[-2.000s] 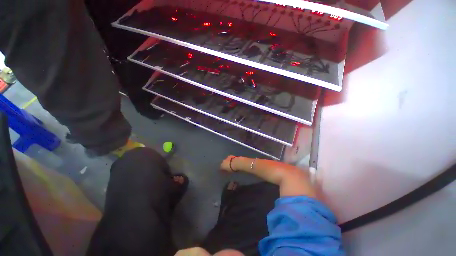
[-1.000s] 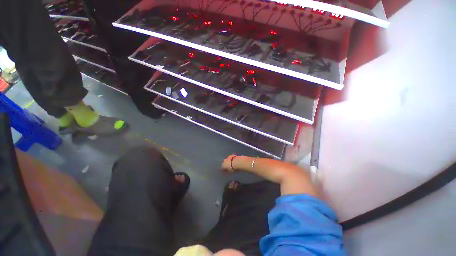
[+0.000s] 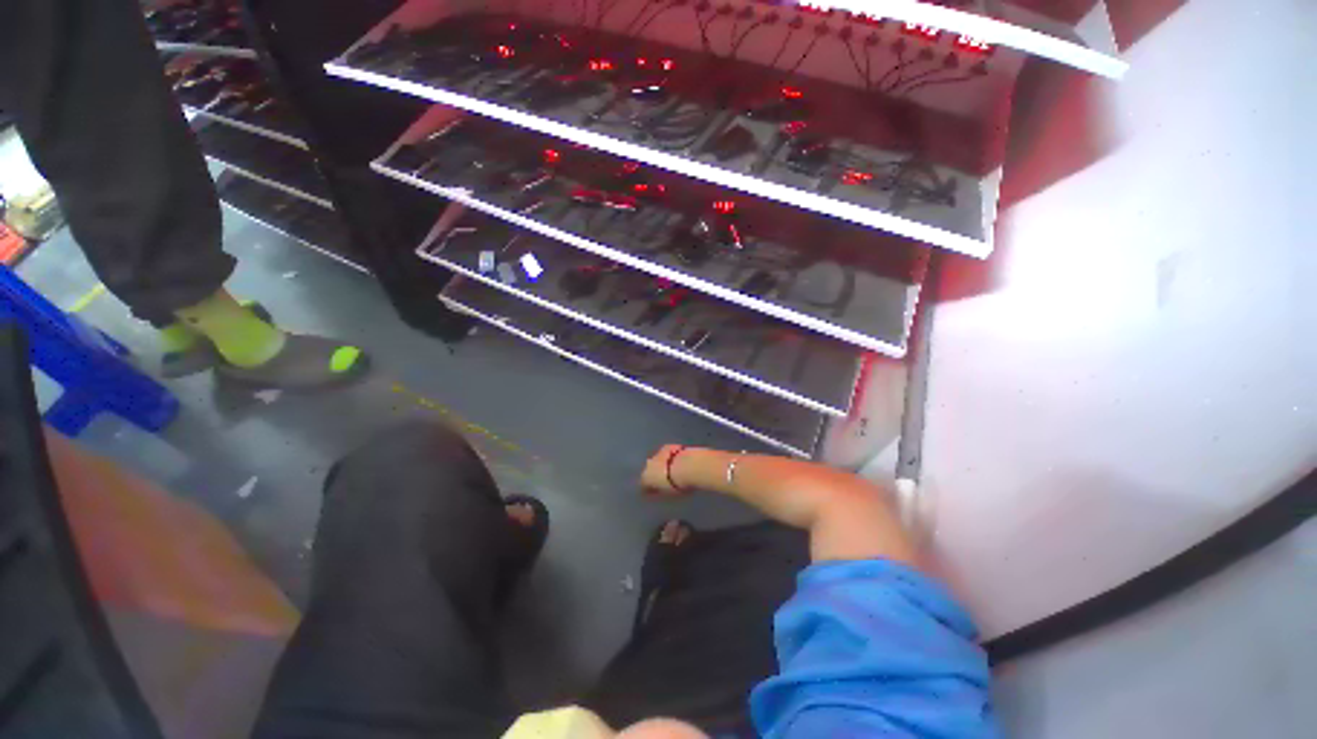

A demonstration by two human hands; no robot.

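Note:
My right hand [image 3: 660, 471] hangs at the end of my bare forearm, above the floor by my knee. Its fingers are turned away or hidden, so I cannot tell what they do. The wrist has a dark red cord and a silver bangle. A skin-coloured rounded shape at the bottom edge, beside a pale yellow one, may be part of my left hand; I cannot tell. A black tray or lid [image 3: 65, 578] stands at the left edge, cut off, beside a pale box [image 3: 174, 570]. No hand is seen on it.
Rack shelves [image 3: 650, 152] with white edges hold dark units, cables and red lights ahead. Two small white pieces lie on a lower shelf. A white panel [image 3: 1141, 347] and thick black cable [image 3: 1155, 585] are at right. A blue stool [image 3: 94, 368] and a person's legs [image 3: 123, 159] are at left.
The standing person's legs have moved back to the left, uncovering more floor and rack. Small white pieces now show on a lower shelf. My right arm has hardly moved.

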